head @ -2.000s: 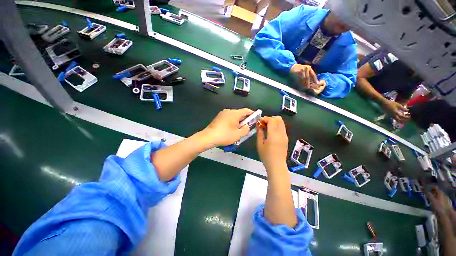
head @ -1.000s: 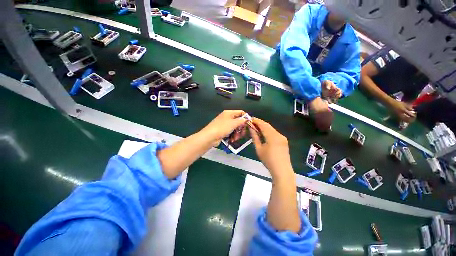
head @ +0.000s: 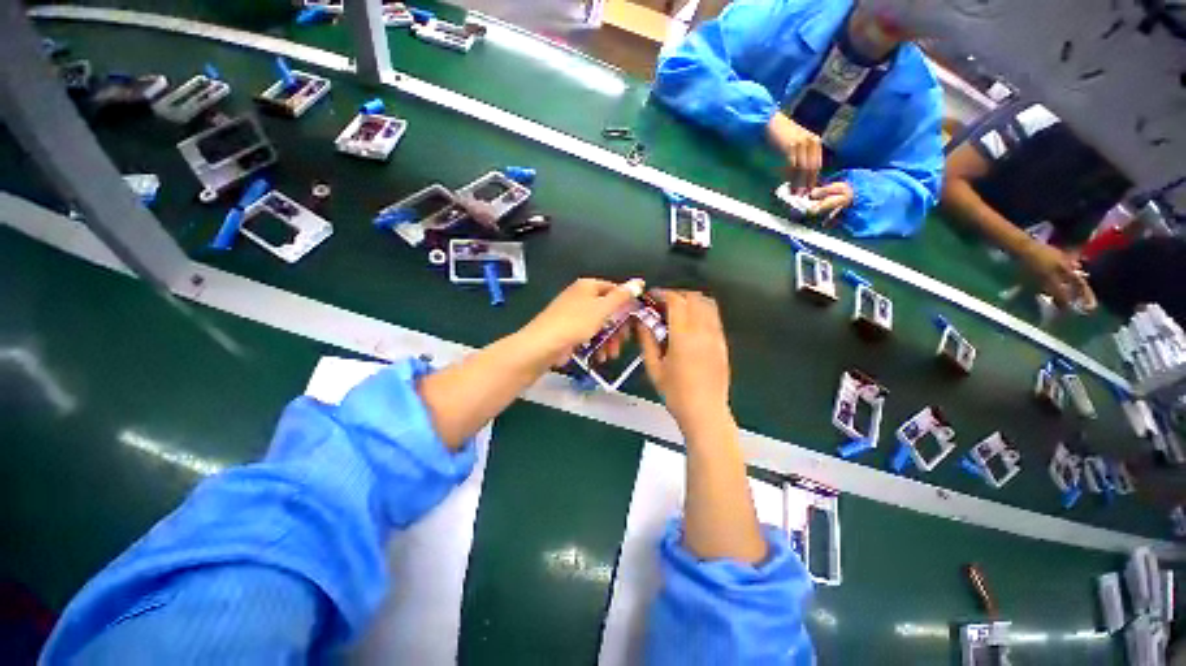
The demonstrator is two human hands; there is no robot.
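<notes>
A white rectangular housing [head: 617,368] with dark and reddish parts inside is between my two hands, above the near rail of the belt. My left hand [head: 588,319] holds it from the left, with the fingertips at its upper edge. My right hand [head: 689,349] is on its right upper corner, fingers bent over it. My fingers hide much of the inside. A bit of blue shows under the housing's lower left edge. What the right fingertips touch is too small to tell.
Part-assembled units with blue batteries [head: 496,282] lie on the green belt left and right. A metal upright [head: 98,156] stands at left. White strips [head: 419,546] lie under my forearms. A person in a blue smock [head: 832,104] works opposite, another person beyond at right.
The housing has turned from edge-on to tilted and now shows its frame. My right hand has shifted slightly over its corner. Units on the belt have moved to the right. The opposite person's hands have drawn back.
</notes>
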